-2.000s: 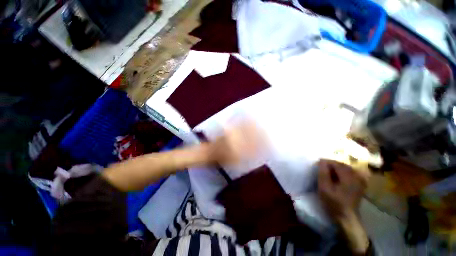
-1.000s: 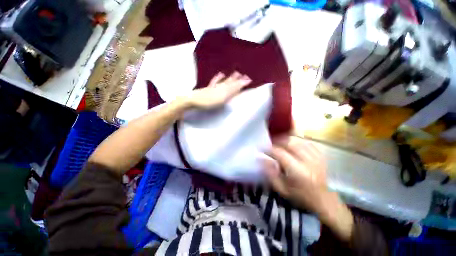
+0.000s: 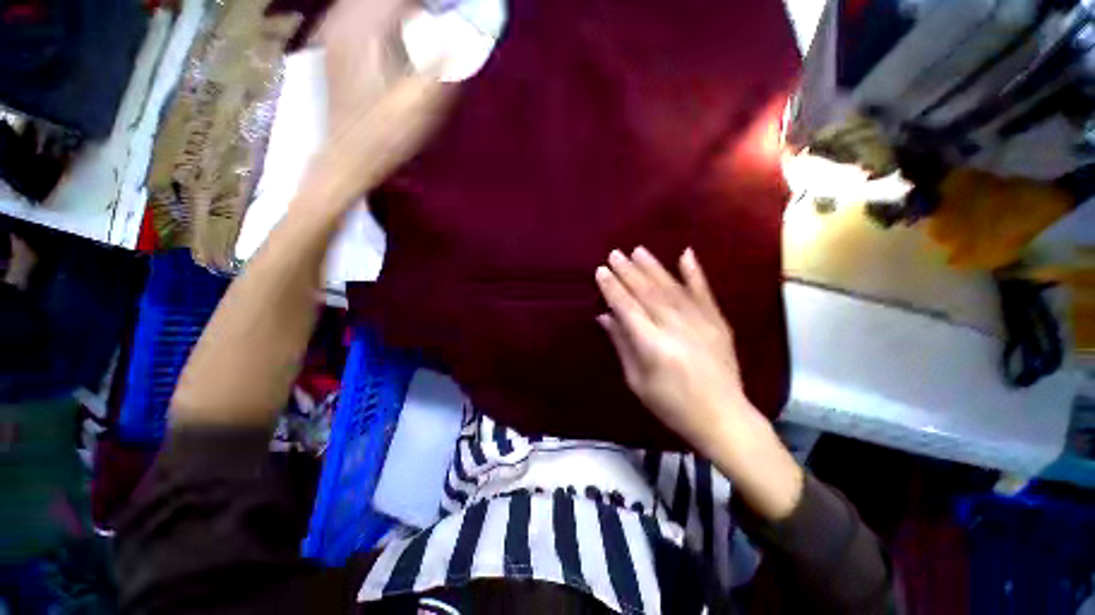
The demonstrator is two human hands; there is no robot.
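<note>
A large maroon panel [image 3: 528, 228] lies spread over the white table and its front edge, with a reddish light spot at its right side. My right hand [image 3: 675, 342] rests flat on the panel with its fingers apart. My left hand [image 3: 378, 60] is blurred at the top left, over the panel's upper left edge beside a white piece [image 3: 454, 39]; whether it grips anything cannot be told. The sewing machine's head [image 3: 961, 72] stands right of the panel, partly cut off by the picture's edge.
Pale bed cover [image 3: 847, 246] and yellow-orange cloth [image 3: 991, 216] lie by the machine. Black looped snips [image 3: 1029, 330] lie at the right. A brown taped strip [image 3: 216, 144] runs along the left. A blue basket [image 3: 360, 445] stands below the table edge, beside the striped apron [image 3: 528, 541].
The maroon panel now lies spread open, and the white piece that covered its front is gone from there. My left hand has moved up and left. My right hand has flattened onto the panel.
</note>
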